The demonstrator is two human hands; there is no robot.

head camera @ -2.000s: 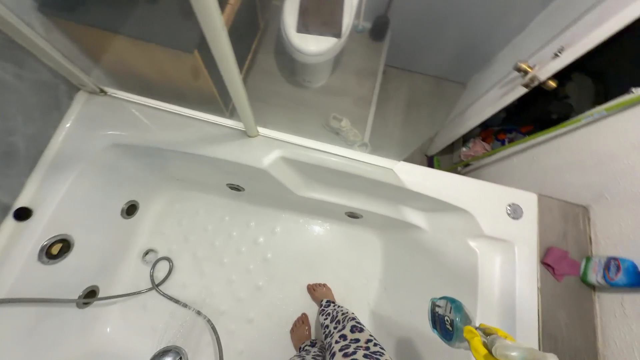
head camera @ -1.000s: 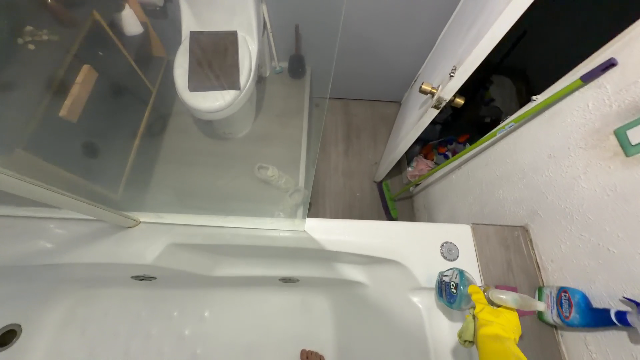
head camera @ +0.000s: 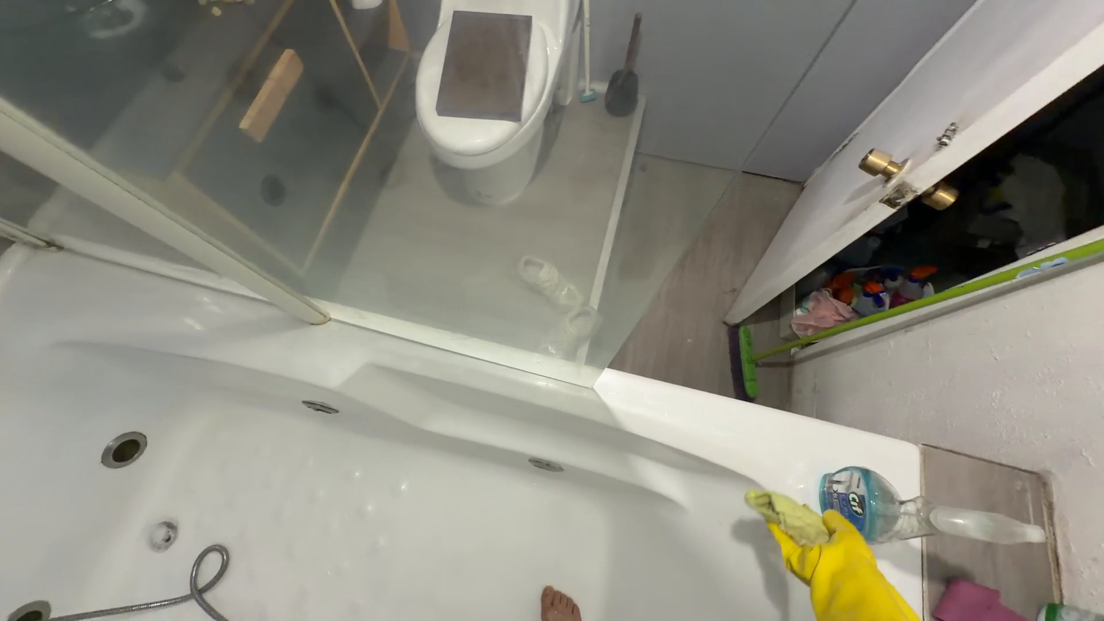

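Observation:
My right hand (head camera: 841,561), in a yellow rubber glove, enters from the lower right. It is shut on a pale yellow-green cloth (head camera: 792,517), which hangs over the inner edge of the white bathtub (head camera: 724,423). Just beyond the fingers, a Cif spray bottle (head camera: 854,504) with blue liquid and a whitish spray head is on the tub's corner rim; whether it touches the glove is unclear. At the lower right a pink cloth (head camera: 975,601) lies on the grey-brown ledge. My left hand is out of view.
A bare foot (head camera: 559,605) stands in the tub, with a shower hose (head camera: 138,608) at the lower left. A glass screen (head camera: 483,285) rises from the far rim. Beyond are a toilet (head camera: 479,138), a part-open door (head camera: 862,164) and a green-handled broom (head camera: 746,362).
Two seconds ago my gloved hand was at the neck of the Cif bottle over the tub's right end; now the bottle is on the corner rim, released, and the hand is left of its neck.

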